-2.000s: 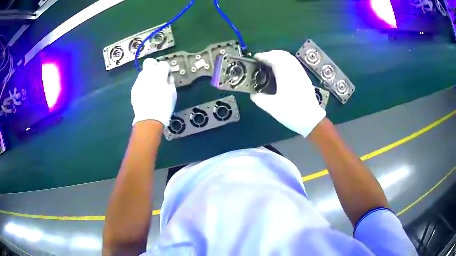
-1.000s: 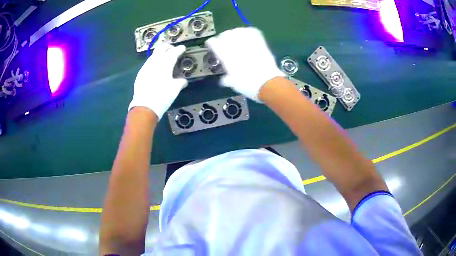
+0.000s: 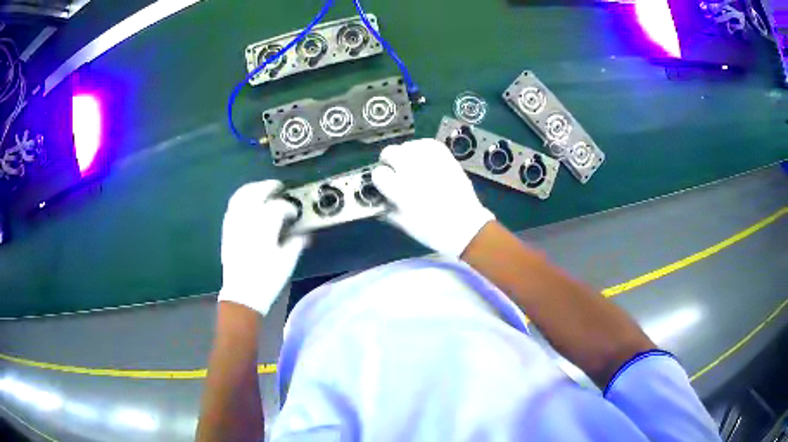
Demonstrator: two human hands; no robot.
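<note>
An open three-hole carrier plate (image 3: 329,200) is held at its two ends between my gloved hands, near the mat's front edge. My left hand (image 3: 259,242) grips its left end and my right hand (image 3: 429,190) grips its right end, covering part of the right opening. Just beyond lies the hosed block (image 3: 338,120), ringed face up with three pale ringed circles. Blue air hose (image 3: 233,108) runs to both its ends. My fingertips are partly hidden behind the plate and gloves.
A ringed-seat carrier plate (image 3: 313,50) lies beyond the block, under the hose. Right of my right hand lie an open three-hole plate (image 3: 498,157), a clear ringed disc (image 3: 470,107) and another ringed-seat plate (image 3: 556,127). Violet lamps glow at left (image 3: 87,134) and right (image 3: 658,28).
The hosed block has turned from its waisted face to its ringed face and is now uncovered. Both hands have moved back towards me and now hold the open plate.
</note>
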